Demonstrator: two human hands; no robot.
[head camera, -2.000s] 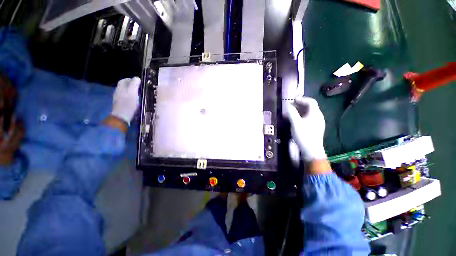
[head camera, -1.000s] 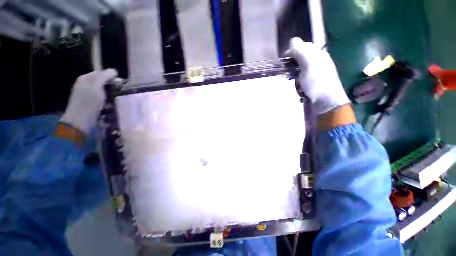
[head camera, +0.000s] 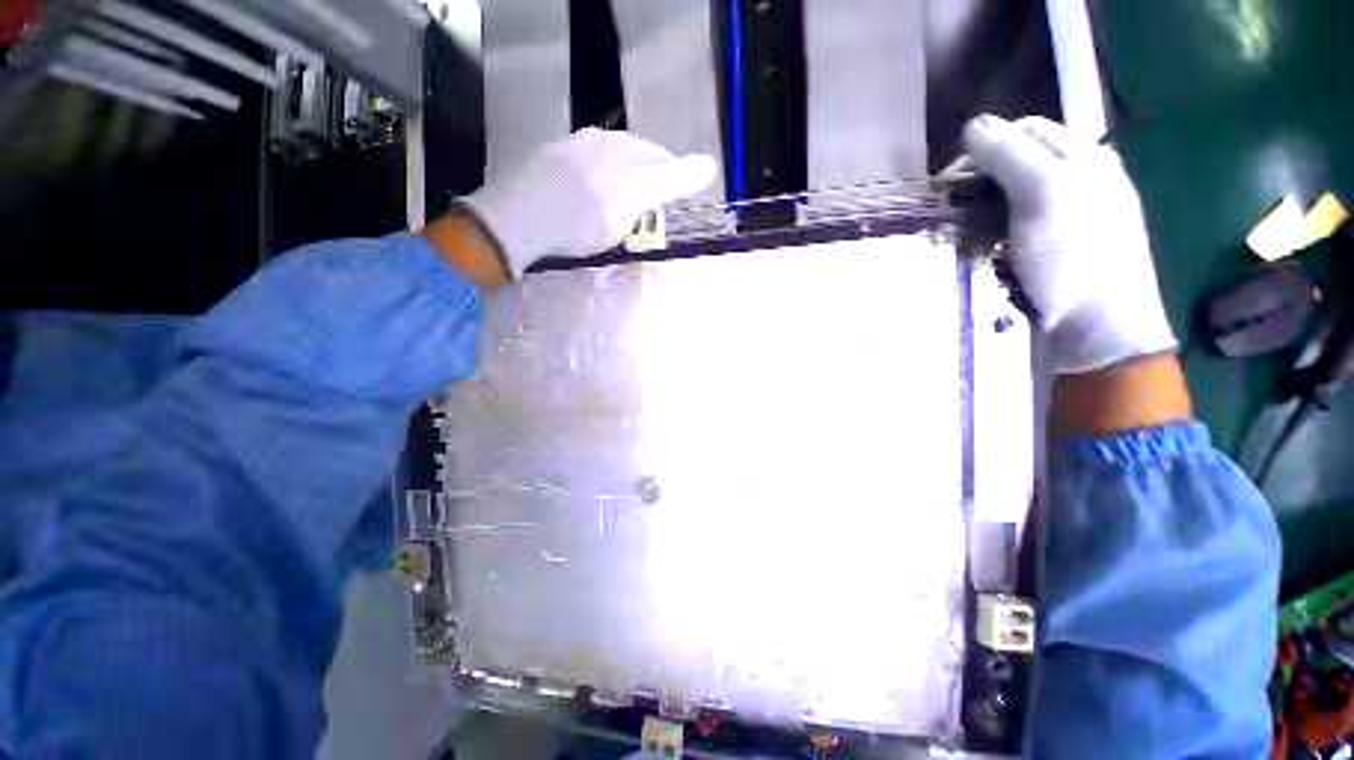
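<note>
The test fixture (head camera: 802, 490) has a pale, shiny plate in a dark frame with a clear rim; it fills the middle of the view and looks raised towards the camera. Small cream two-hole blocks (head camera: 1007, 624) sit on its edges. My right hand (head camera: 1077, 238), in a white knit glove, has its fingers curled on the fixture's far right corner. My left hand (head camera: 594, 193), also gloved, lies over the far edge left of centre, its index finger pointing right. Its other fingertips are hidden, so its hold cannot be told.
Wide grey-white ribbon cables (head camera: 668, 89) run behind the fixture. A dark mouse (head camera: 1259, 309) and part of a dark corded object (head camera: 1326, 356) lie on the green bench at right. Board parts (head camera: 1319, 668) show at the lower right. Blurred metal bars are at upper left.
My left hand has moved from the far left corner rightward along the far edge. My right hand stays at the far right corner. The fixture appears further right in the view.
</note>
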